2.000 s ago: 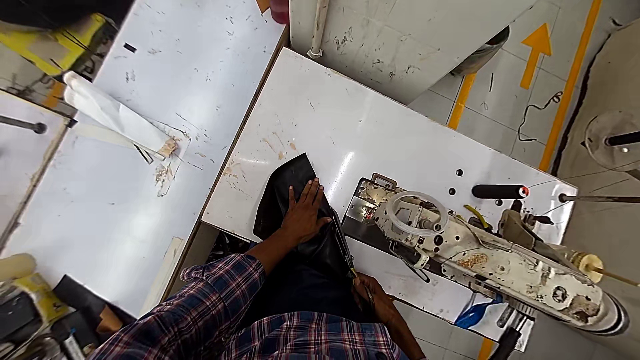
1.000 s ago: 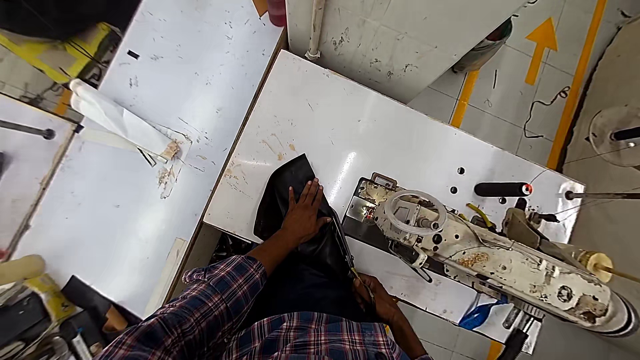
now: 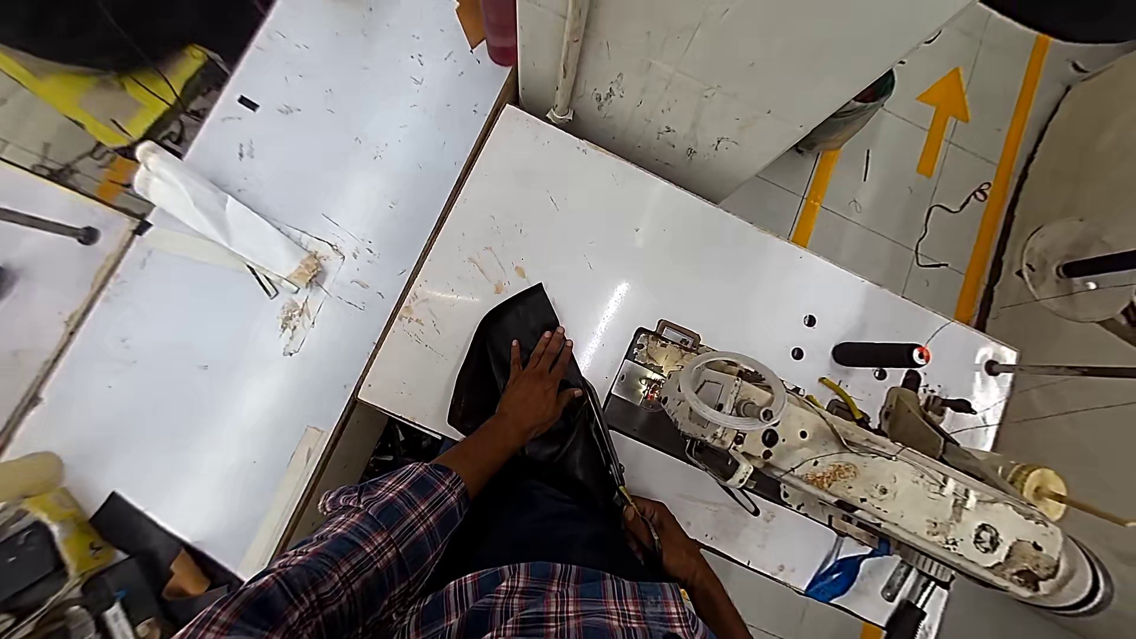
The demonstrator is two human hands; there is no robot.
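Observation:
A black leather-like piece (image 3: 497, 355) lies over the near edge of the white table and hangs down toward my lap. My left hand (image 3: 539, 382) rests flat on top of it, fingers spread. Along its right edge runs a narrow strip, perhaps a zipper or folded edge. At the lower end of that edge, my right hand (image 3: 657, 532) is closed around something slim with a bit of yellow, partly hidden by the fingers; what it is cannot be told. To the right of the piece stands an industrial sewing machine (image 3: 852, 479), its needle area near the black piece.
A black thread spool (image 3: 874, 355) lies behind the machine. Blue cloth (image 3: 843, 572) hangs by the table's near edge. On the left table (image 3: 355, 177) lies a white roll (image 3: 222, 213); dark scraps (image 3: 151, 532) sit lower left. A grey panel (image 3: 692, 80) borders the far side.

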